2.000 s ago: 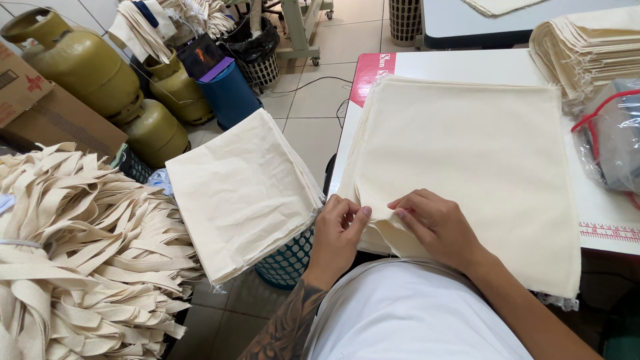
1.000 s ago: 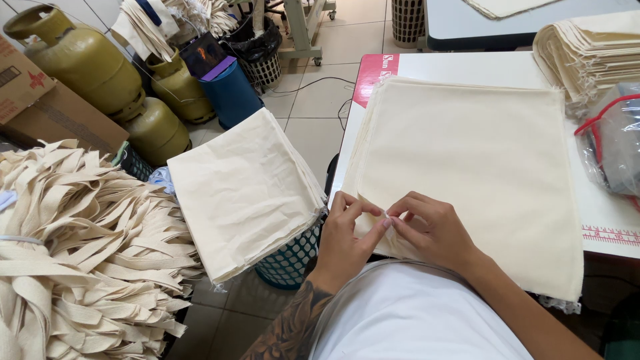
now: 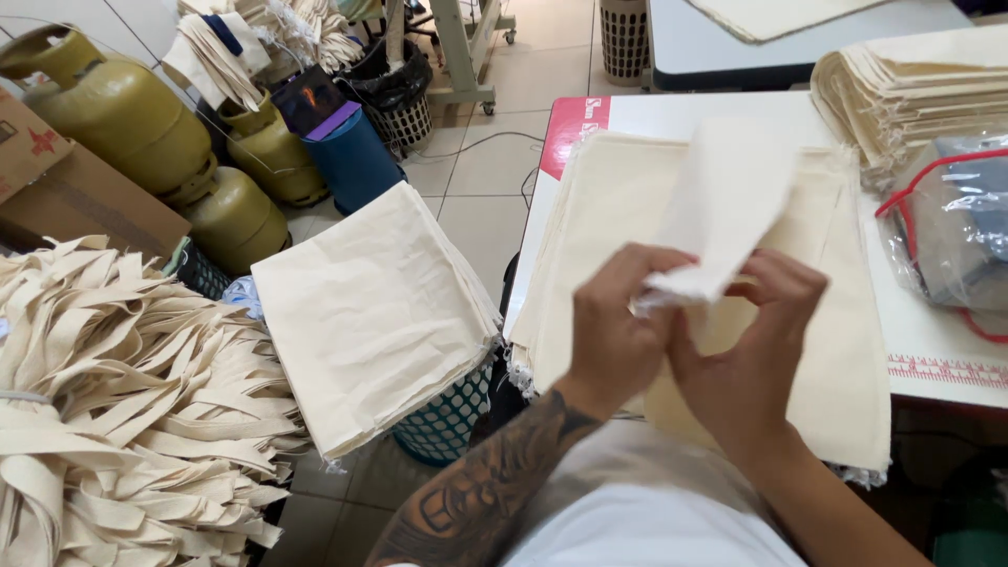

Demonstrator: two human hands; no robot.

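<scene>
A raised, folded piece of cream cloth (image 3: 728,197), blurred by motion, stands up between both hands. My left hand (image 3: 622,315) grips its lower left edge, where loose white threads hang. On its lower right side my right hand (image 3: 752,346) pinches the cloth between thumb and fingers. Beneath them a stack of cream fabric pieces (image 3: 614,205) with frayed edges lies on the white table (image 3: 913,339). Another stack of cream fabric (image 3: 370,315) rests on a green plastic basket (image 3: 445,413) left of the table.
A heap of cream fabric strips (image 3: 142,378) fills the lower left. Olive gas cylinders (image 3: 126,118) and a cardboard box (image 3: 94,205) stand behind it. Folded cloths (image 3: 906,87) and a clear plastic bag with red trim (image 3: 953,213) are at the right; a blue bin (image 3: 354,157) stands on the floor.
Both hands have risen from the near edge of the stack, lifting a piece of cloth that now stands folded up between them. The fabric stack on the basket has stayed in place.
</scene>
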